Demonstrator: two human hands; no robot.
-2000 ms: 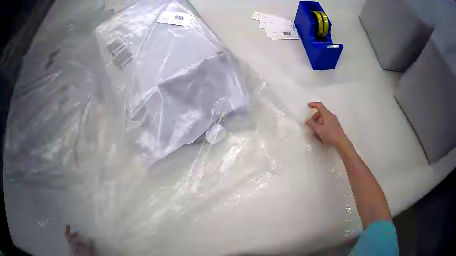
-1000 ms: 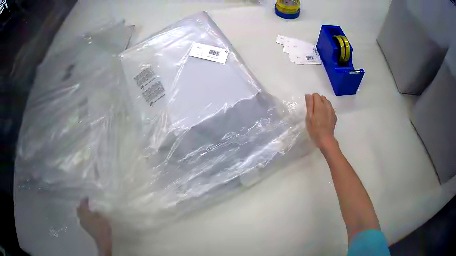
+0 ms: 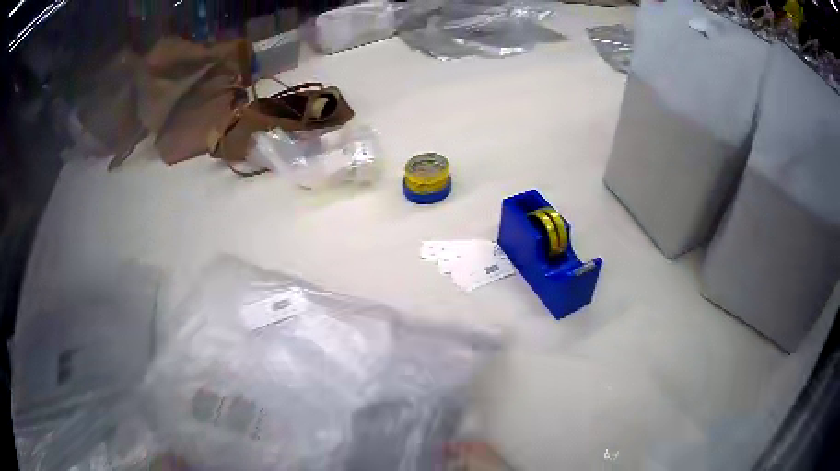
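Observation:
A clear polybag (image 3: pixel 304 368) with a grey handbag inside lies at the bottom left, blurred and cut off by the lower edge. A white barcode label (image 3: pixel 276 307) and dark warning print show on it. My right hand (image 3: pixel 472 454) is only a blurred patch of fingers at the bottom edge, against the bag's near right part. My left hand (image 3: pixel 170 460) is a faint skin-toned patch at the bottom left edge. Whether either hand grips the plastic cannot be made out.
A blue tape dispenser (image 3: pixel 550 258) stands beside loose labels (image 3: pixel 472 263). Spare tape rolls (image 3: pixel 426 178) are behind. Two upright wrapped grey bags (image 3: pixel 677 138) stand at right. Brown bags (image 3: pixel 276 120) and crumpled clear plastic (image 3: pixel 322 156) lie at the far left. Flat polybags (image 3: pixel 74 377) lie at left.
The view has tilted up to show the far table. The bagged handbag and both hands now sit lower in the picture, with the hands mostly cut off.

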